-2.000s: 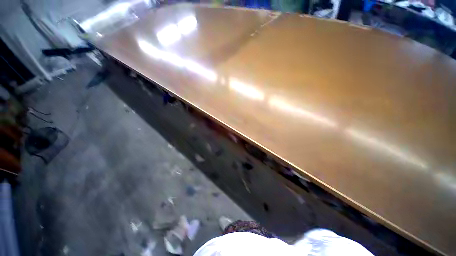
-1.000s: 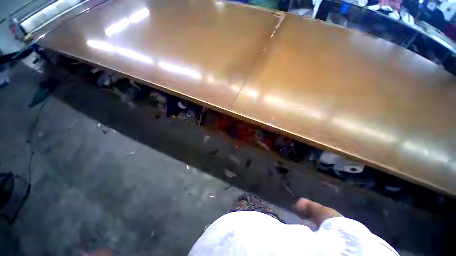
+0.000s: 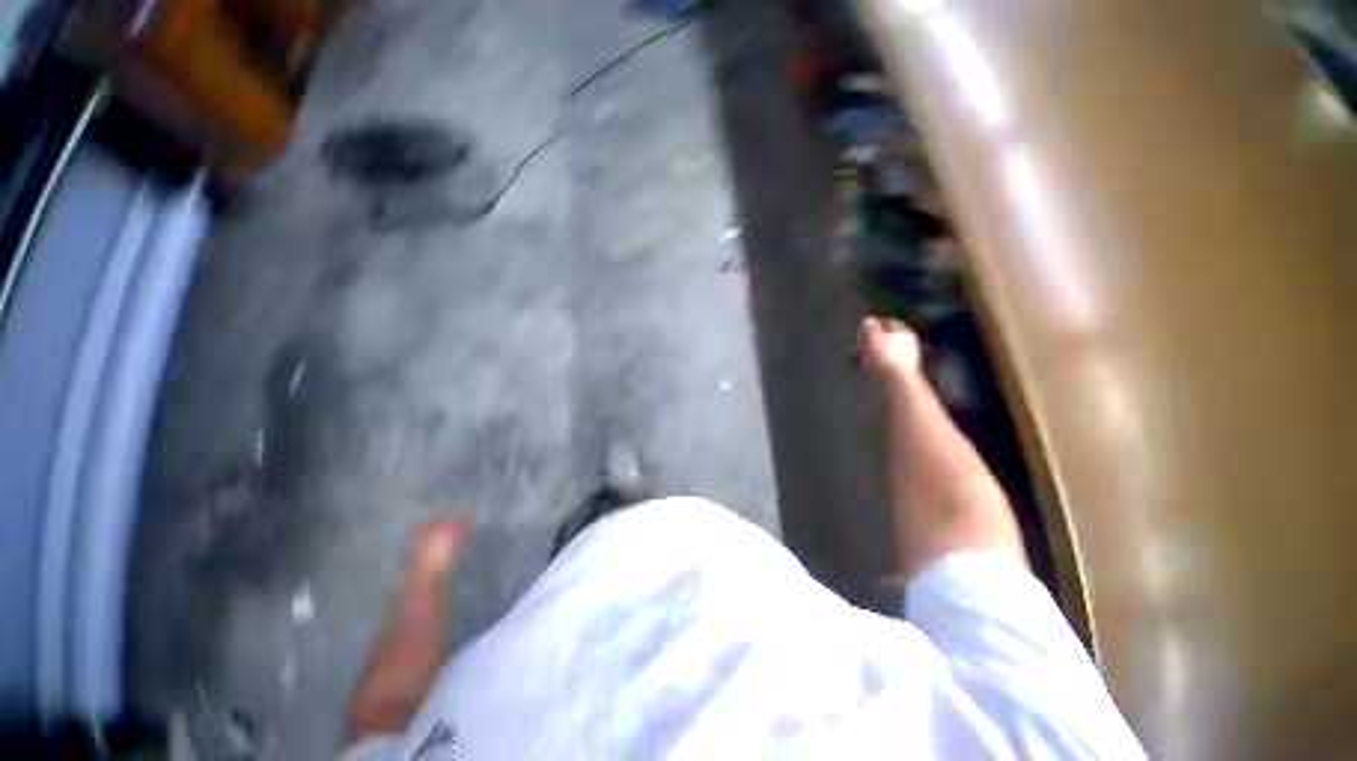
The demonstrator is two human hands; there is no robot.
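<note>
My left hand (image 3: 438,544) hangs over the grey floor at the lower left; it is small and blurred, and I cannot tell whether it holds anything. My right hand (image 3: 890,347) is stretched forward beside the cutting table's edge, with the fingers partly curled; it is blurred and I cannot tell if anything is in it. The long brown cutting table (image 3: 1191,327) fills the right side, its top shiny with light reflections. Neither hand visibly touches the table.
A dark round floor fan (image 3: 396,150) stands at the upper left, with a thin black cord on the grey floor (image 3: 625,268). An orange-brown wooden desk (image 3: 223,75) is at the top left. Pale long rolls (image 3: 112,446) lie at the left. Heaps (image 3: 893,193) lie under the table edge.
The view has swung left and down, so the table now runs along the right side. Both forearms have come into view, the right one extended forward. The fan and desk are nearer the centre.
</note>
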